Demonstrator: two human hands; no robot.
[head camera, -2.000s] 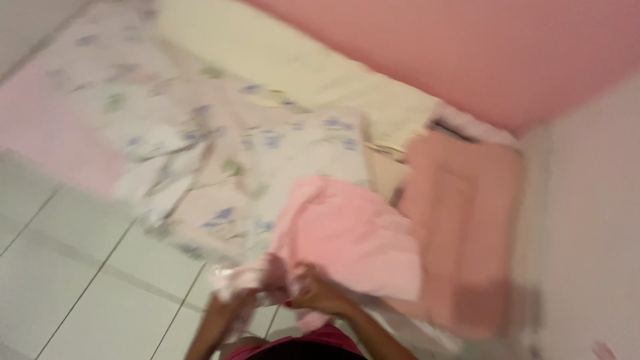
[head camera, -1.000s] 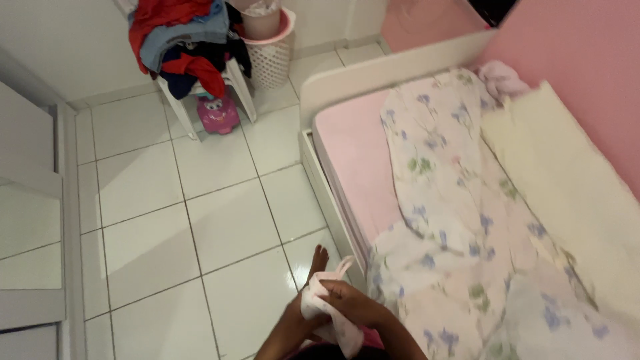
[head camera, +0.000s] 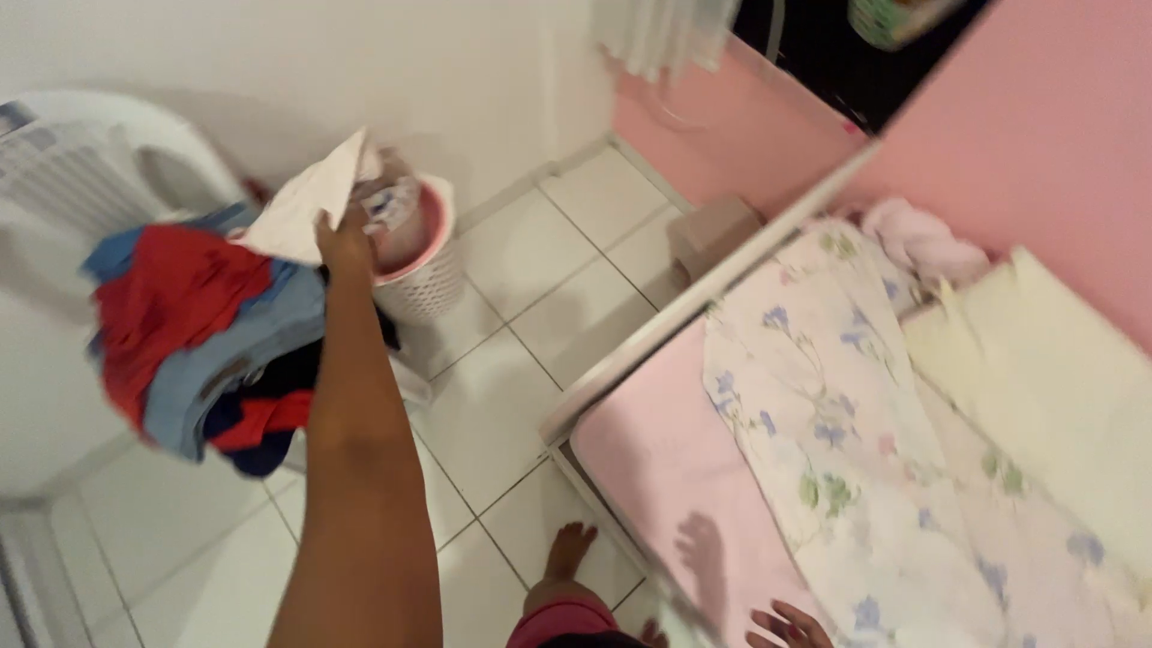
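Observation:
My left hand (head camera: 346, 238) reaches out at the upper left and grips a pale, thin cloth (head camera: 306, 202) by its edge. The cloth hangs between a pile of clothes (head camera: 193, 315) on a white plastic chair (head camera: 99, 153) and a white perforated basket (head camera: 423, 288) with a pink rim, which has fabric in its top. At the bottom edge my right hand (head camera: 789, 625) is partly in view over the pink sheet (head camera: 630, 450), fingers spread, with nothing seen in it.
On the right stands a bed with a white footboard (head camera: 711, 279), a floral sheet (head camera: 810, 387) and a cream pillow (head camera: 1053, 387). A brown box-like object (head camera: 715, 234) is on the tiled floor (head camera: 486, 405) beyond the footboard. My bare foot (head camera: 571, 549) is beside the bed frame.
A second ago both hands held the white cloth together near my body. Now the left hand holds it out near the basket, and the right hand is off it. The view has swung toward the chair.

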